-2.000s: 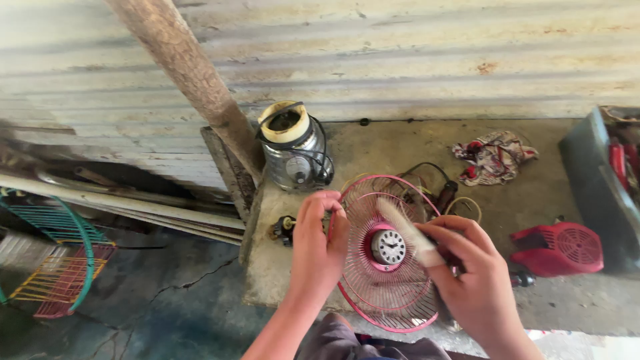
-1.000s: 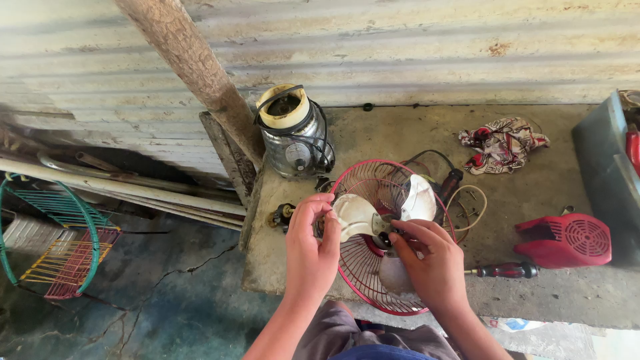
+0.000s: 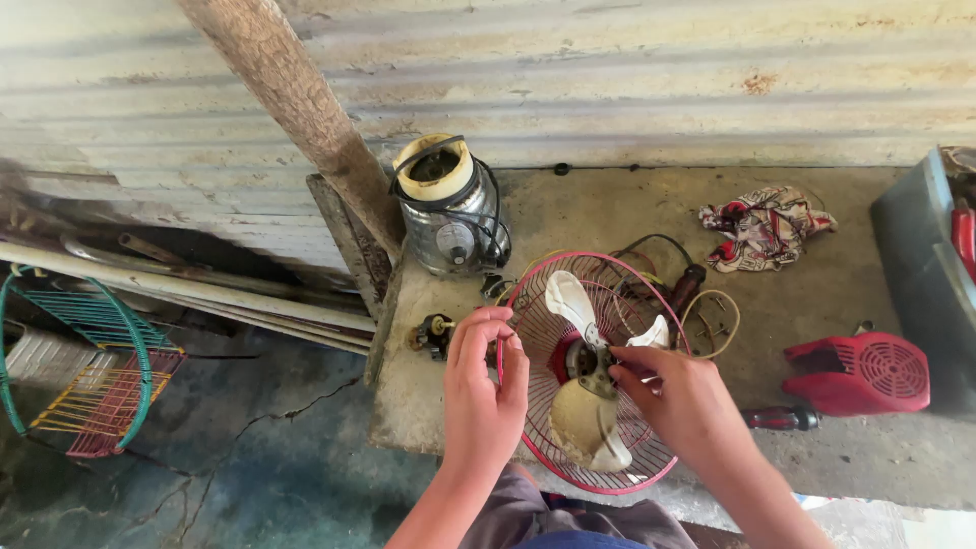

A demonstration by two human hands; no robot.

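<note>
A fan's blade assembly (image 3: 591, 423), with whitish blades on a metal hub, is over the red wire fan guard (image 3: 534, 438). My right hand (image 3: 679, 389) pinches the hub between thumb and fingertips. My left hand (image 3: 488, 374) is raised at the guard's left rim with its fingers curled and nothing seen in it. The guard lies on the concrete slab, its dark centre partly hidden behind the blades. A small motor part (image 3: 432, 335) sits left of my left hand. Behind the guard are a cable and a dark-handled tool (image 3: 686, 288).
A metal blender base (image 3: 450, 221) stands at the back left. On the right lie a patterned cloth (image 3: 766, 229), a red plastic fan housing (image 3: 877, 374), a screwdriver (image 3: 781, 418) and a grey bin (image 3: 923, 282) holding items. A wooden post (image 3: 305, 99) leans behind; a corded chair (image 3: 91, 366) stands left.
The blade assembly has turned. My left hand, at a blade one second ago, is now apart from it at the guard's left rim. My right hand remains at the hub.
</note>
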